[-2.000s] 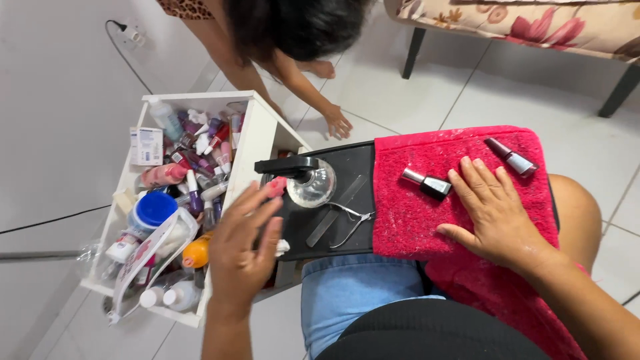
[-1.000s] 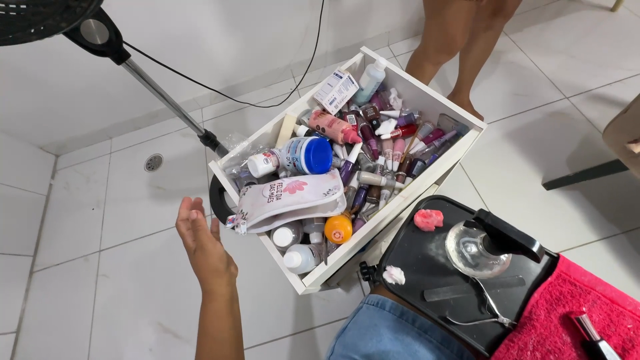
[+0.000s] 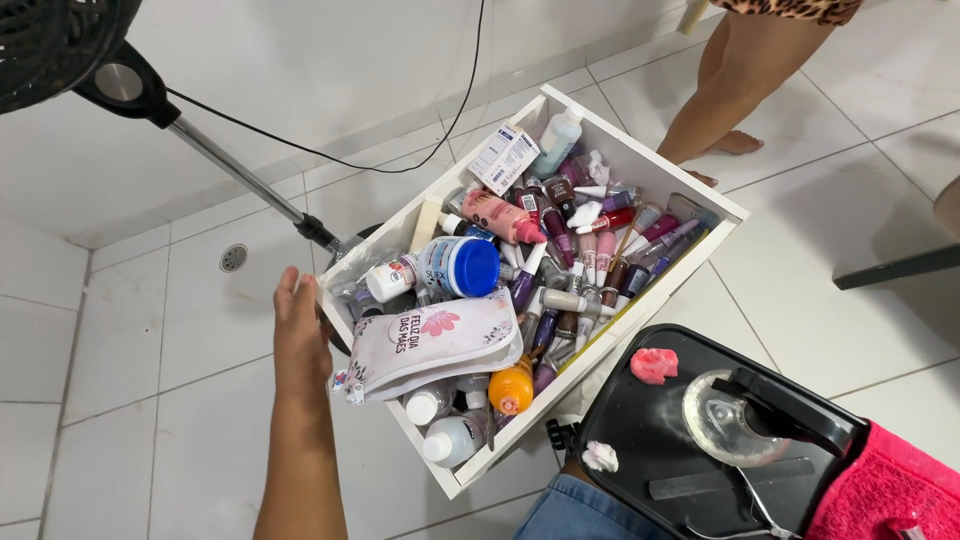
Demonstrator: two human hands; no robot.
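My left hand [image 3: 301, 337] is at the left outer wall of a white drawer box [image 3: 645, 307], fingers pointing up, some of them hidden behind the box's edge. Many nail polish bottles [image 3: 559, 232] fill the box. With them lie a white jar with a blue lid [image 3: 476, 267], a floral zip pouch [image 3: 442, 337], a pink bottle [image 3: 499, 214], an orange bottle [image 3: 511, 386] and a small carton [image 3: 504, 159]. My right hand is out of view. At the lower right, a black tray [image 3: 637, 465] holds a clear dispenser [image 3: 727, 420], a nail file [image 3: 731, 478] and metal nippers [image 3: 761, 510].
A pedestal fan [image 3: 120, 82] stands at the upper left, its black cable [image 3: 360, 166] running along the wall. A floor drain [image 3: 233, 258] is near its pole. Another person's bare legs [image 3: 739, 82] are beyond the box. A red towel [image 3: 892, 480] covers the tray's right end.
The view has swung left, towards the box. My left hand, earlier over the tray's near side, is now at the box's left wall. My right hand, on the towel two seconds ago, has left the view.
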